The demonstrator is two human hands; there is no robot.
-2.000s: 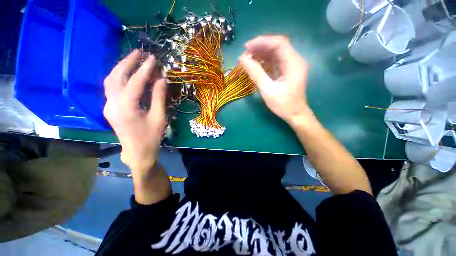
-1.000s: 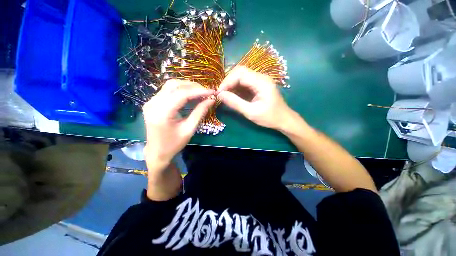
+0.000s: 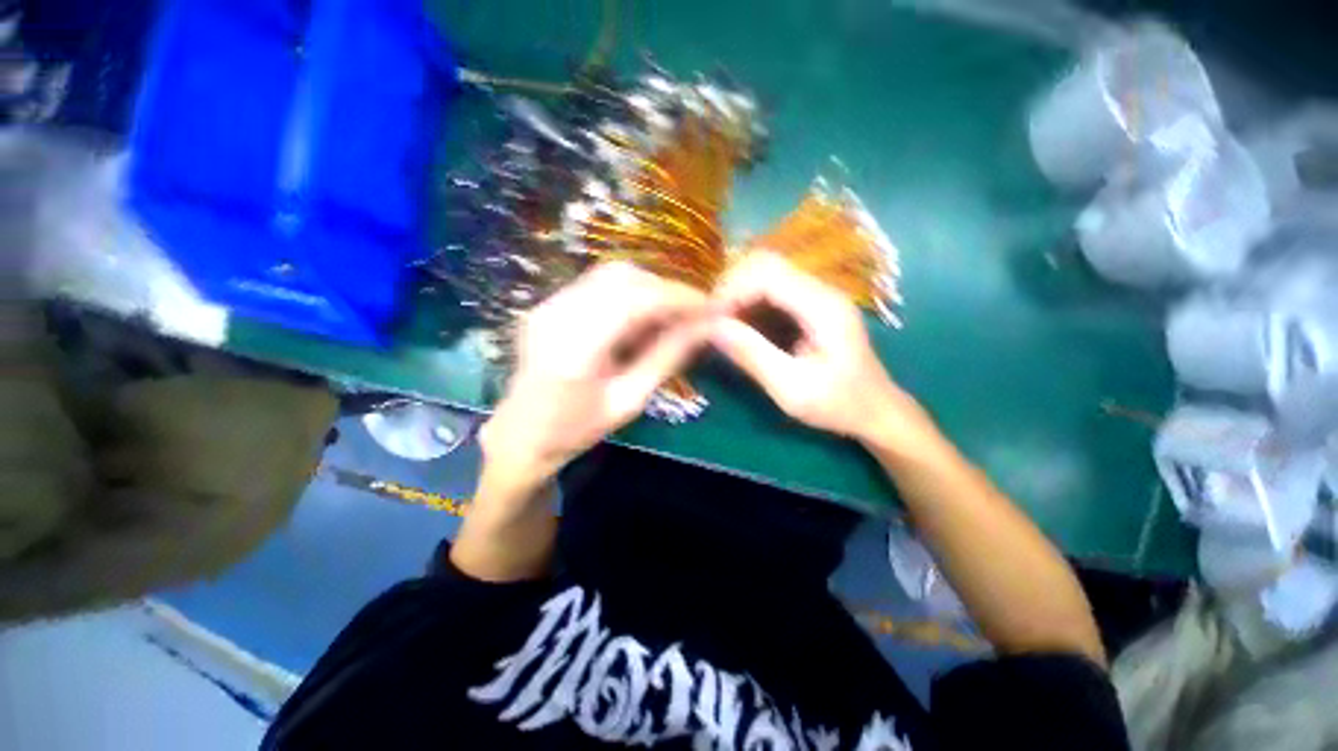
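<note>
The frame is blurred. My left hand point(image 3: 594, 352) and my right hand point(image 3: 804, 341) meet at their fingertips over the lower part of the orange-yellow lead wires point(image 3: 678, 206). Thumb and forefinger of each hand are pinched together; whatever is between them is too small and blurred to tell. A second fan of the wires point(image 3: 829, 242) with white tips spreads beyond my right hand. White plug ends point(image 3: 677, 401) show below my hands. Dark and silvery leaded components point(image 3: 514, 220) lie in a tangled pile left of the wires.
A bright blue bin point(image 3: 294, 176) stands at the left of the green bench point(image 3: 998, 367). White-grey cup-shaped housings point(image 3: 1225, 345) line the right side, with a thin loose wire point(image 3: 1130, 414) sticking out. Beige cloth point(image 3: 162, 477) of a neighbouring person shows at the lower left.
My hands came together from apart two seconds ago, and their fingertips still meet. The whole view has since tilted and shifted, with the bench and bin appearing further right.
</note>
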